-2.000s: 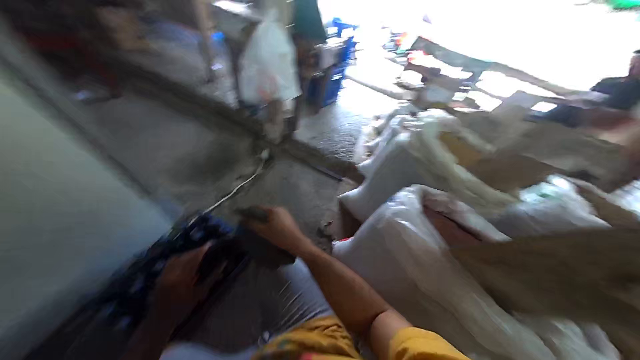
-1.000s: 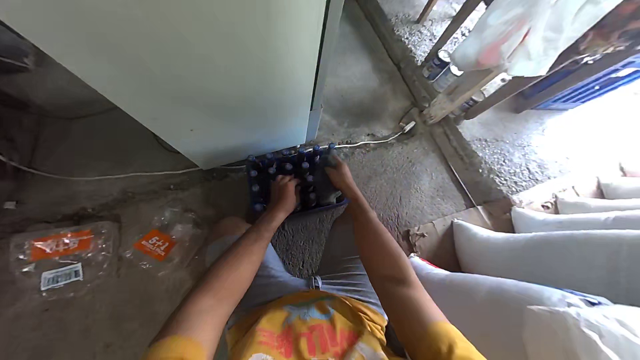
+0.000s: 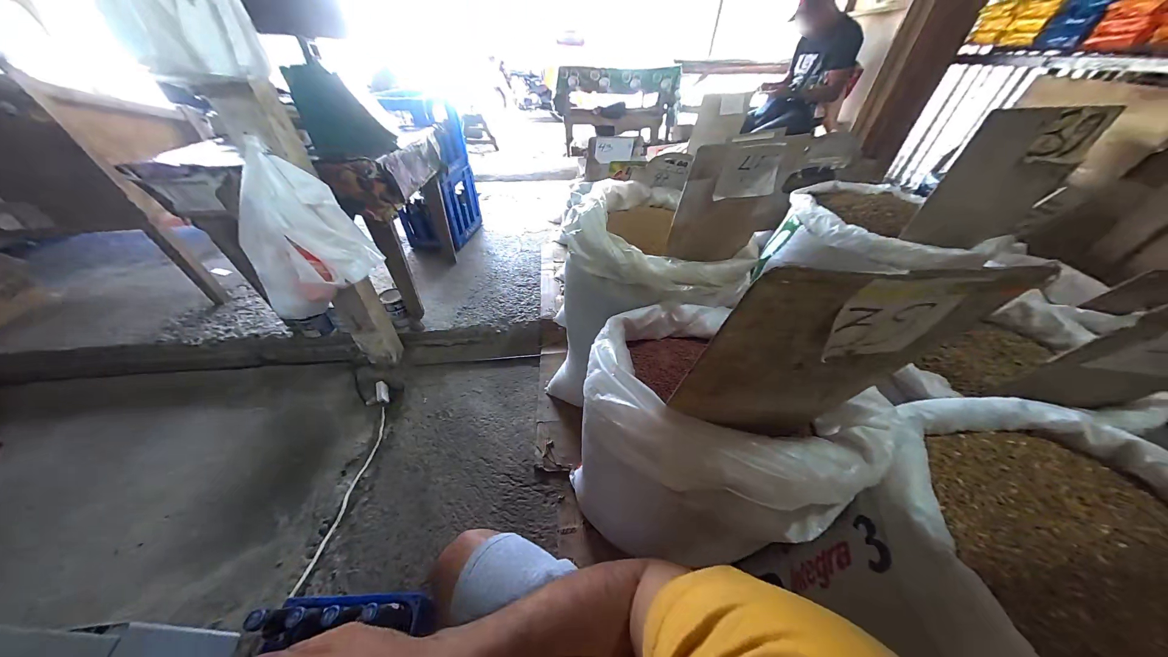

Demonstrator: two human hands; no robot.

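Note:
At the bottom edge, only the back of my right hand (image 3: 351, 641) shows, over a blue plastic crate (image 3: 415, 613) of dark capped bottles (image 3: 301, 619). Its fingers are cut off by the frame, so what they touch cannot be told. My left hand is out of view. My right forearm crosses in front of my knee, close to an open white sack (image 3: 730, 484) of reddish grain with a cardboard sign (image 3: 803, 356) stuck in it.
More open sacks of grain and feed (image 3: 1049, 511) stand at the right. A white cable (image 3: 351, 497) runs over the concrete floor to a socket by a wooden post (image 3: 365, 319). A plastic bag (image 3: 297, 228) hangs there. Far back, a person (image 3: 817, 73) sits.
The view has swung up and right, from the floor to the sacks. One second ago both my hands were at the bottle crate; now only part of my right hand shows.

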